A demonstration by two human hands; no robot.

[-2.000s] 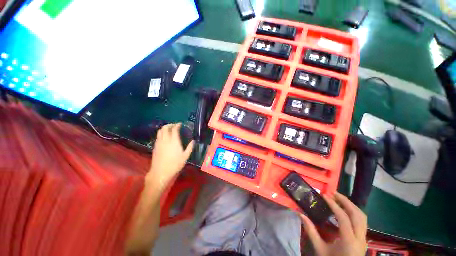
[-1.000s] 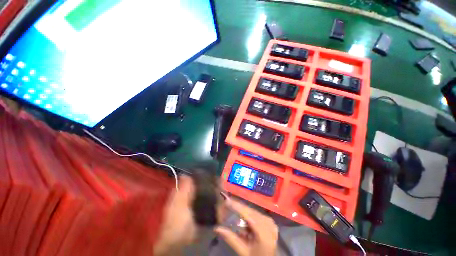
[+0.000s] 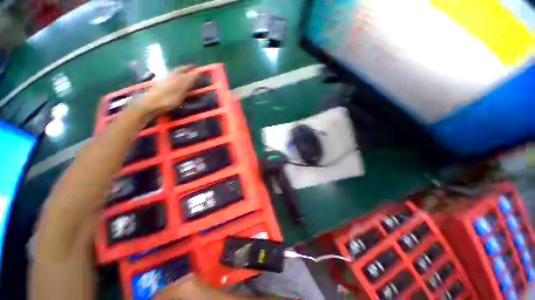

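Observation:
The upper red tray (image 3: 258,181) holds black phones in two columns, white labels up. My left hand (image 3: 167,91) reaches over its far end, fingers at a dark phone (image 3: 203,81) in the far right pocket; blur hides whether they grip it. A lower red tray (image 3: 214,266) sticks out in front. A black phone (image 3: 252,253) with a yellow-green marking lies across its right pocket, with a white cable (image 3: 320,256) at its right end. My right hand (image 3: 190,290), blurred and cut by the bottom edge, is beside a blue-screened phone (image 3: 149,281) in the left pocket.
A black scanner (image 3: 286,187) stands right of the tray, beside a mouse (image 3: 306,144) on a pale pad (image 3: 346,158). A monitor (image 3: 410,70) is at upper right. More filled trays (image 3: 443,234) are at lower right. Small dark devices (image 3: 211,32) lie far back.
The view has swung right. My left hand has moved from near my lap to the tray's far end, where the formerly phone-free pocket now shows a dark phone. My right hand has moved to the lower tray.

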